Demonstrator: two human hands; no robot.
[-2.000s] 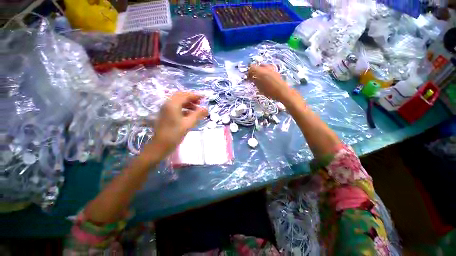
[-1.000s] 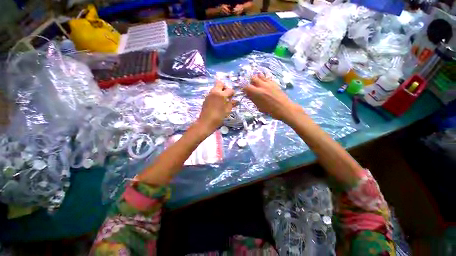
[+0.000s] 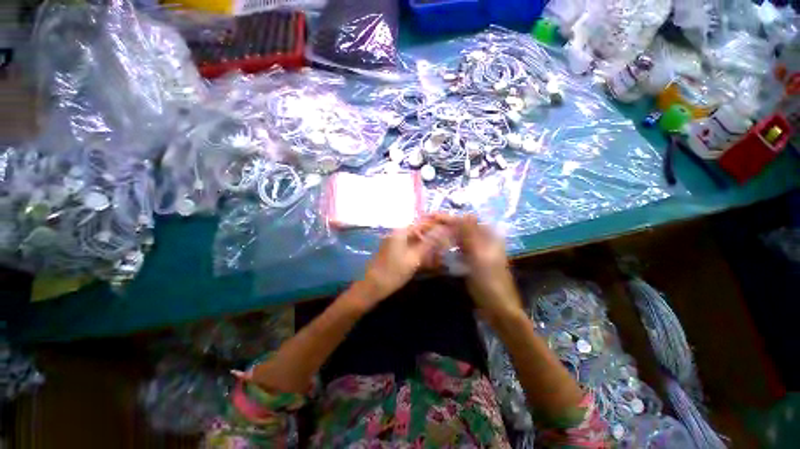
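My left hand (image 3: 399, 263) and my right hand (image 3: 488, 270) are close together above the bench's front edge, right of the empty-bag stack (image 3: 375, 200). Their fingers close on a small pale, translucent thing (image 3: 453, 256), which looks like a small clear bag. It is blurred and partly hidden by the fingers; I cannot tell whether a cable is inside. My right hand is motion-blurred. Coiled cables with round disc ends (image 3: 454, 138) lie in a tangled pile behind the hands. A shinier heap of bagged cables (image 3: 307, 123) lies left of it.
Clear plastic sheet (image 3: 588, 175) lies under the work. Bulky bags of cables (image 3: 88, 202) stand far left. A red tray (image 3: 254, 61), a dark bag (image 3: 355, 35) and a blue tray (image 3: 478, 16) are behind. A red box (image 3: 756, 149) is right. More cables (image 3: 583, 351) hang below the bench edge.
Both hands have moved from the cable pile towards my body and close together, with the pale thing between them. The view has tilted down, showing more below the bench.
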